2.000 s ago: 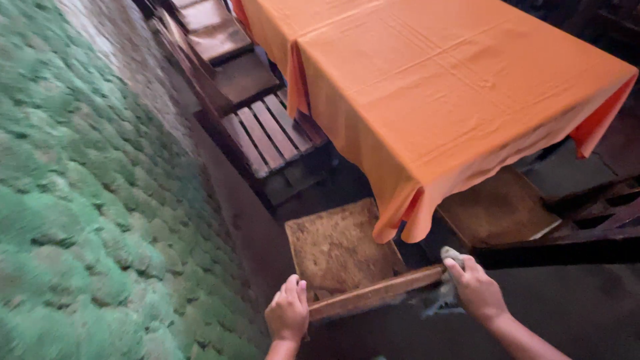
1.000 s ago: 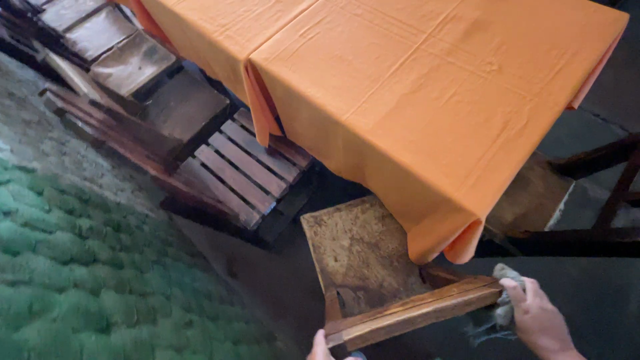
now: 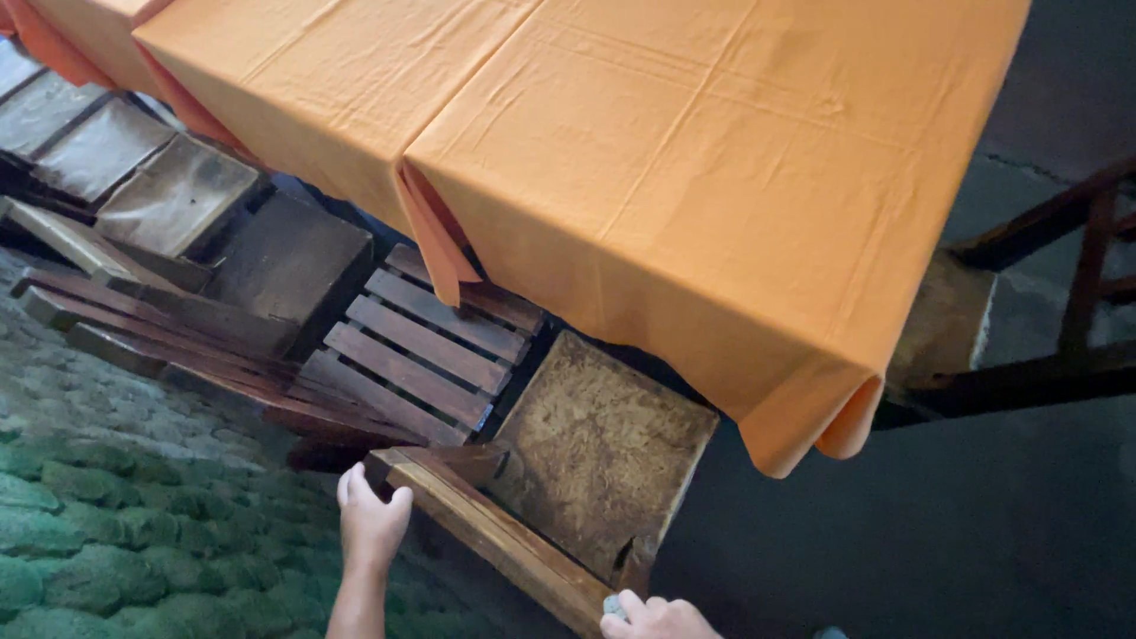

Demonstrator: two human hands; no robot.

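Note:
A wooden chair with a worn, mottled brown seat (image 3: 608,444) stands at the corner of a table under an orange tablecloth (image 3: 692,177). My left hand (image 3: 373,519) is at the far left end of the chair's wooden backrest (image 3: 506,532), thumb and fingers parted around its corner; whether it grips firmly is hard to tell. At the backrest's near right end, my right hand (image 3: 661,617) is closed on a greyish cloth (image 3: 614,607), mostly hidden by the fingers and cut off by the bottom edge. A slatted wooden chair (image 3: 426,346) stands just left of the worn seat.
More chairs, one with a dark seat (image 3: 288,257) and one with a brown seat (image 3: 182,195), line the table's left side. A green textured wall (image 3: 133,550) rises at lower left. Another wooden chair (image 3: 945,311) stands at the table's right side, over dark floor (image 3: 887,550).
The worn-seat chair has turned and moved closer beside the slatted chair, its backrest now slanting down to the right. Both hands have moved with the backrest. The view has shifted noticeably.

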